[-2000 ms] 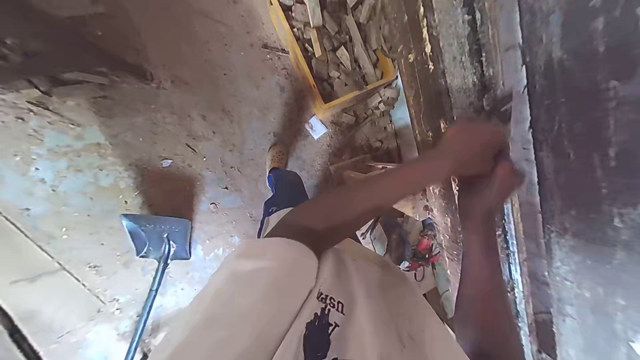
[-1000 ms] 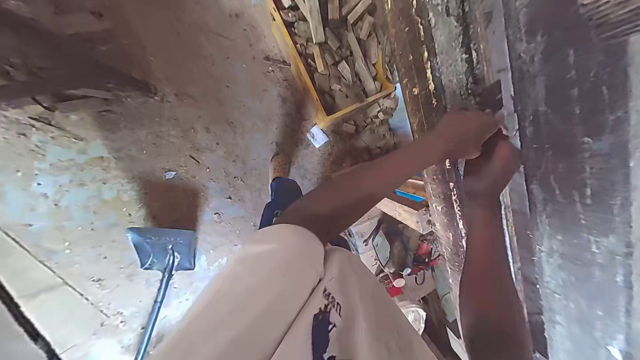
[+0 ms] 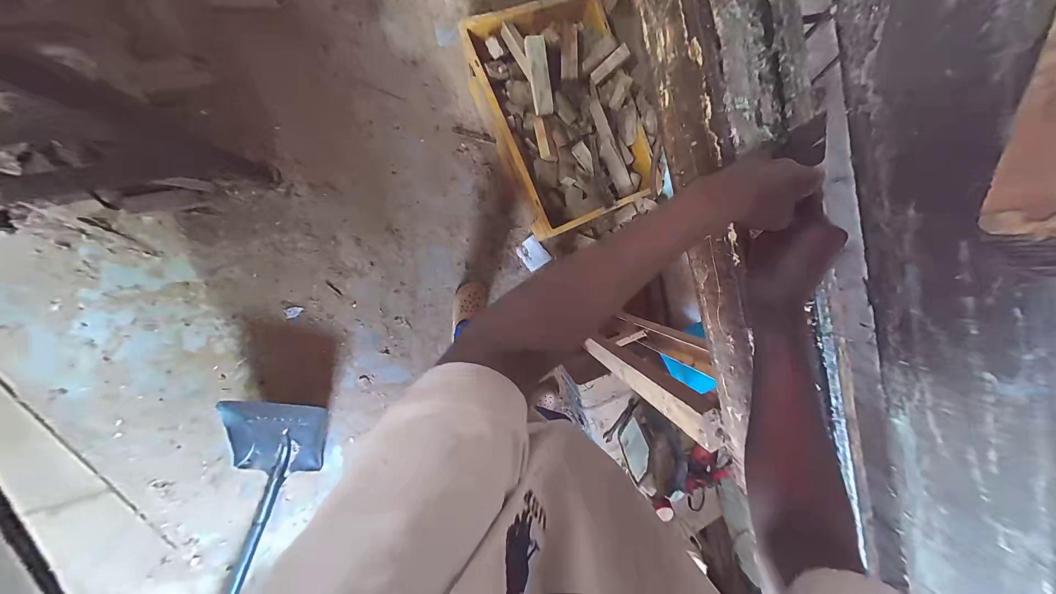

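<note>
My left hand (image 3: 775, 194) and my right hand (image 3: 796, 252) are closed together, one just above the other, over the worn wooden workbench (image 3: 718, 272) at the right. From beyond my left hand a dark flat tool (image 3: 804, 140) sticks out; its kind cannot be told, and its grip is hidden by my fingers. A long pale strip (image 3: 846, 190) runs beside my hands along the bench. My left forearm crosses the middle of the view, while my right forearm comes up from the bottom edge.
A yellow crate (image 3: 505, 136) full of wood offcuts stands on the floor. Wooden pieces (image 3: 652, 388), a blue thing (image 3: 689, 375) and red items (image 3: 705, 470) lie beside the bench. A metal shovel (image 3: 276, 437) is at lower left. A brown board (image 3: 1023, 165) shows at far right.
My hands have stayed together over the bench, with their grip looking much the same. The view has shifted, bringing more of the crate and the brown board into sight.
</note>
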